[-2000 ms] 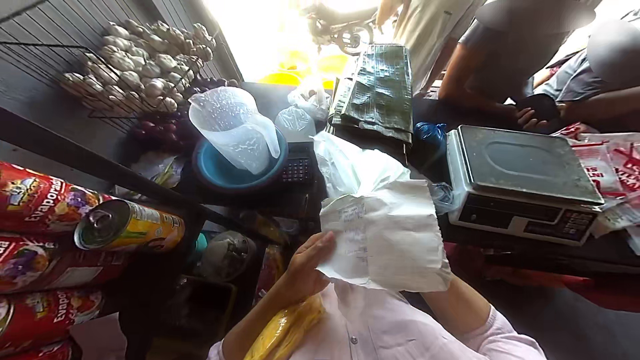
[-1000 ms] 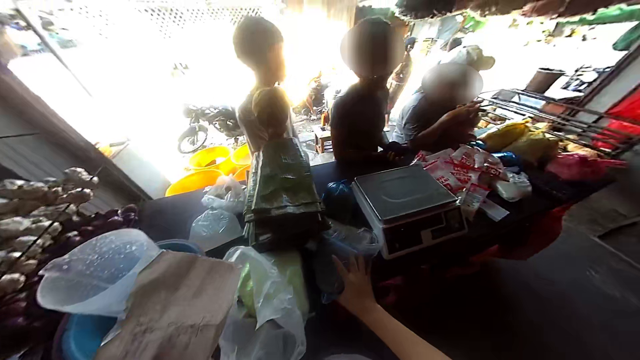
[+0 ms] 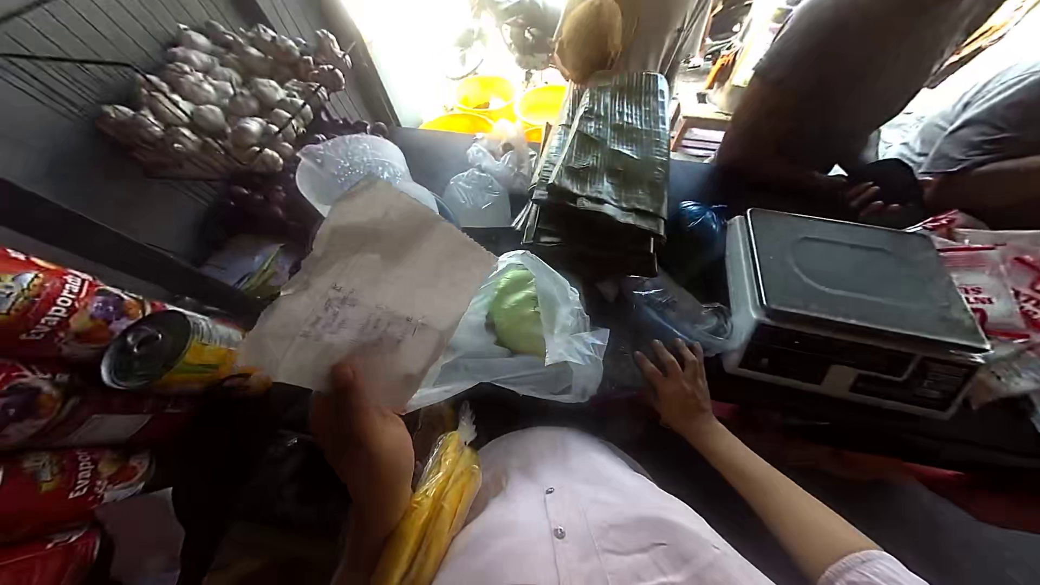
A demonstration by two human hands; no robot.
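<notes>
My left hand (image 3: 366, 439) grips a torn piece of brown paper (image 3: 366, 292) with handwriting, its thumb over the lower edge. Yellow items in a clear plastic bag (image 3: 439, 504) hang beside the left wrist. My right hand (image 3: 676, 382) rests with fingers spread at the counter's near edge, by a clear plastic bag (image 3: 674, 313), and appears to hold nothing. Between the hands sits a white plastic bag (image 3: 569, 357), its mouth spread around a pale green round vegetable (image 3: 517, 313). A digital weighing scale (image 3: 861, 284) stands right of my right hand.
Folded banana leaves (image 3: 605, 154) are stacked behind the white bag. A translucent plastic pitcher (image 3: 353, 166) and garlic bulbs (image 3: 219, 106) are at the left, above evaporated milk cans (image 3: 146, 349). Red-and-white packets (image 3: 979, 276) lie right of the scale. A person's hand (image 3: 865, 195) is across the counter.
Two seconds ago the paper was in front of the white bag, near both hands; now my left hand holds it to the left. My right hand has come to the counter beside the scale.
</notes>
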